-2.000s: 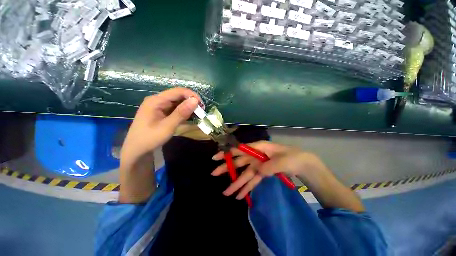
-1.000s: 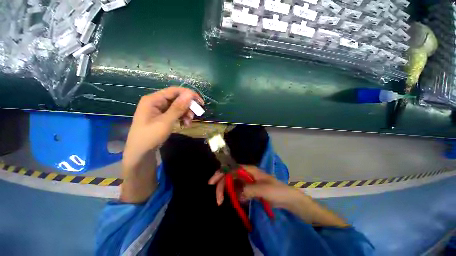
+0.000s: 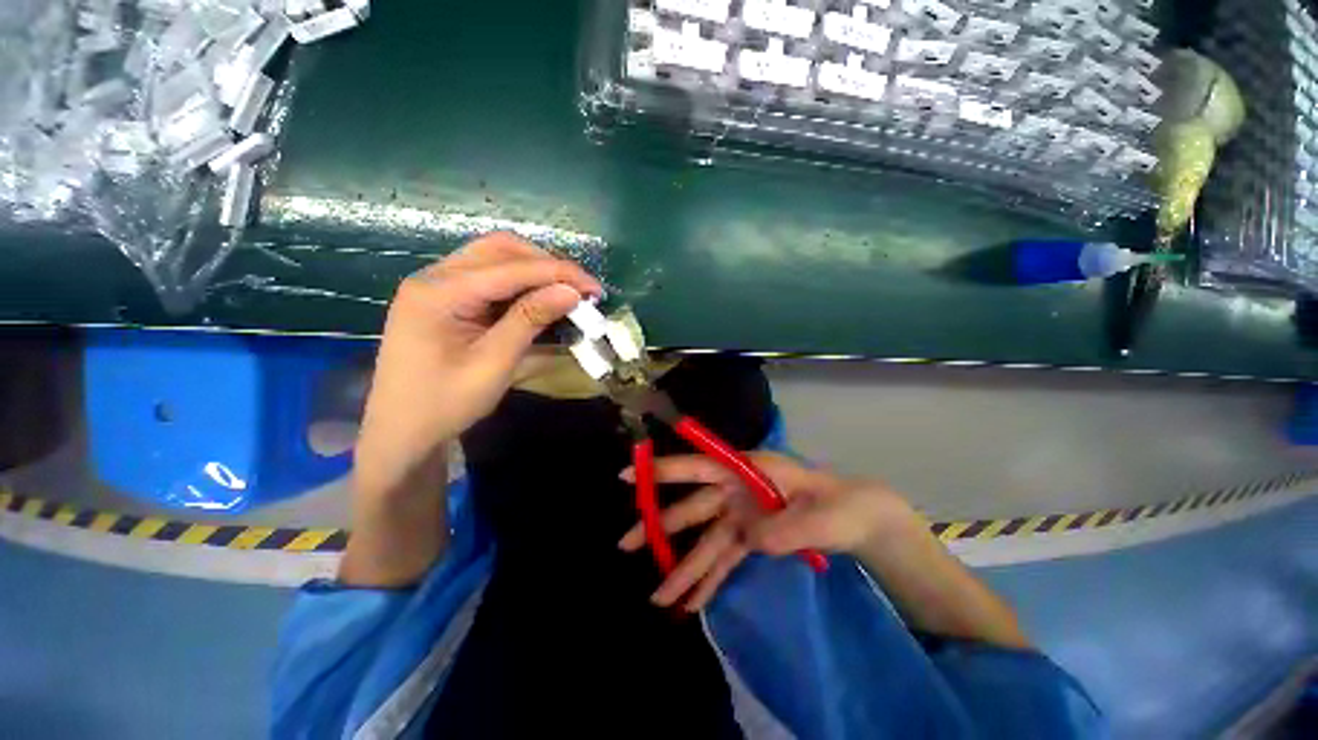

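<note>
My left hand (image 3: 470, 325) pinches a small white plastic housing (image 3: 588, 317) between thumb and fingertips at the bench edge. My right hand (image 3: 752, 513) holds pliers by their spread red handles (image 3: 734, 460), below and right of my left hand. The pliers' white-padded jaws (image 3: 591, 357) are open at the lower end of the housing. Whether the pads touch it is hard to tell. The blue glue bottle (image 3: 1048, 262) lies on the bench at the right, its thin tip pointing right.
A clear bag of loose white housings (image 3: 109, 203) lies at the left. A blister tray (image 3: 867, 152) with rows of white parts stands at the back right, another (image 3: 1272, 217) at far right. A cream bulbous-ended tool (image 3: 1194, 123) lies between them. A blue stool (image 3: 217, 419) stands below left.
Since one second ago, the pliers have moved up to the housing and their handles and jaws have spread. The left hand has stayed nearly in place.
</note>
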